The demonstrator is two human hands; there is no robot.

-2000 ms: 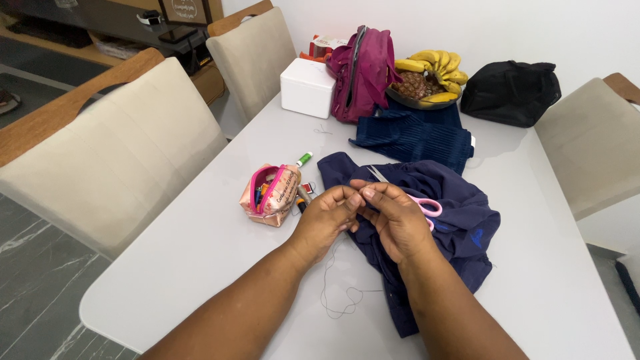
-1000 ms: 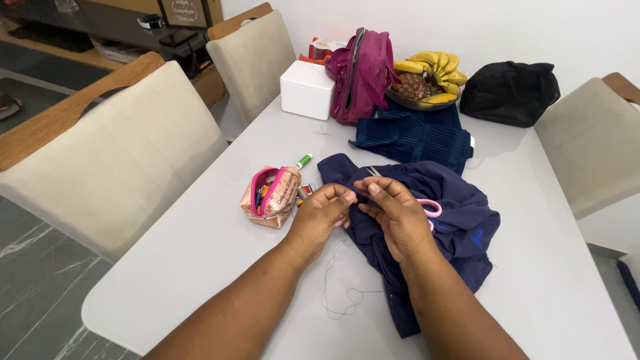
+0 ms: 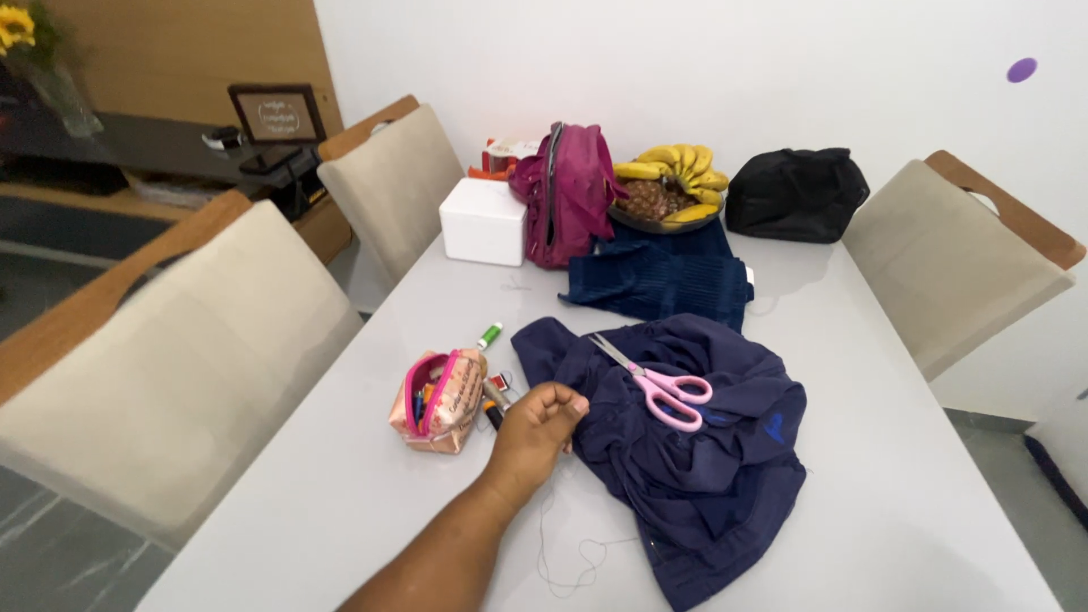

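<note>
My left hand (image 3: 537,429) is raised at the left edge of a crumpled navy garment (image 3: 714,501), thumb and fingers pinched together. A dark thread (image 3: 586,548) trails below it across the white table; whether a needle is between the fingertips is too small to tell. Pink-handled scissors (image 3: 654,384) lie on the garment, right of the hand. To the hand's left stands an unzipped rose-gold pouch (image 3: 442,404) with sewing supplies in it. Beside it lie a green thread spool (image 3: 490,336) and several dark and grey spools (image 3: 493,414). My right hand is out of view.
Toward the wall are a white box (image 3: 483,223), a magenta backpack (image 3: 563,200), a bowl of bananas and a pineapple (image 3: 667,223), a black bag (image 3: 795,195) and a folded dark blue ribbed cloth (image 3: 663,280). Beige chairs (image 3: 195,365) flank the table (image 3: 314,501).
My right hand has left the fingertips of my left hand and gone out of view, uncovering the scissors. The view has tilted up a little.
</note>
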